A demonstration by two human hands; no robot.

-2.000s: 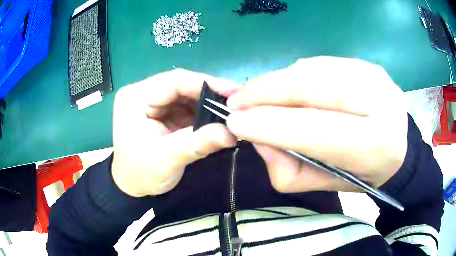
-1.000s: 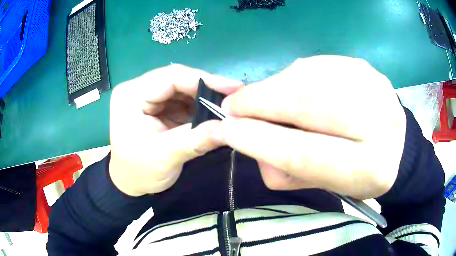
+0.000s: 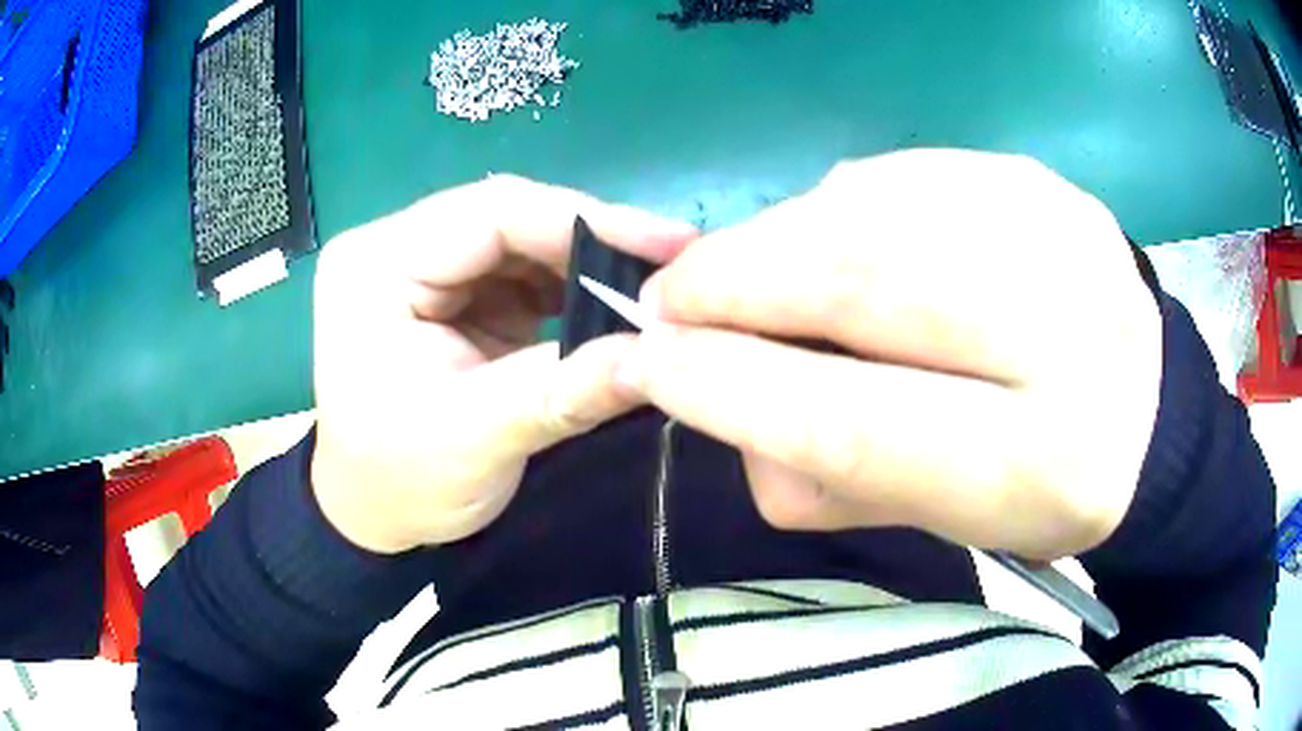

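Observation:
My left hand [image 3: 429,364] holds a black watch band section [image 3: 597,293] between thumb and fingers, its flared end upright and facing left. My right hand [image 3: 914,343] holds silver tweezers [image 3: 611,299] between thumb and forefinger. The tweezer points lie close together against the face of the band, and the rear end sticks out below the right palm. The middle of the tweezers and the rest of the band are hidden by my fingers. Whether the points hold a small part cannot be told.
On the green mat [image 3: 885,86] lie a pile of silver parts [image 3: 497,69], a pile of black parts [image 3: 735,10] and a black-edged sheet [image 3: 243,150]. A blue basket [image 3: 64,114] is at far left, dark strips [image 3: 1239,72] at far right. Red stools [image 3: 169,514] stand below the bench.
The tweezer prongs have closed from apart to together. The tweezers' rear end has swung inward under my right hand. My left hand still holds the band in nearly the same place.

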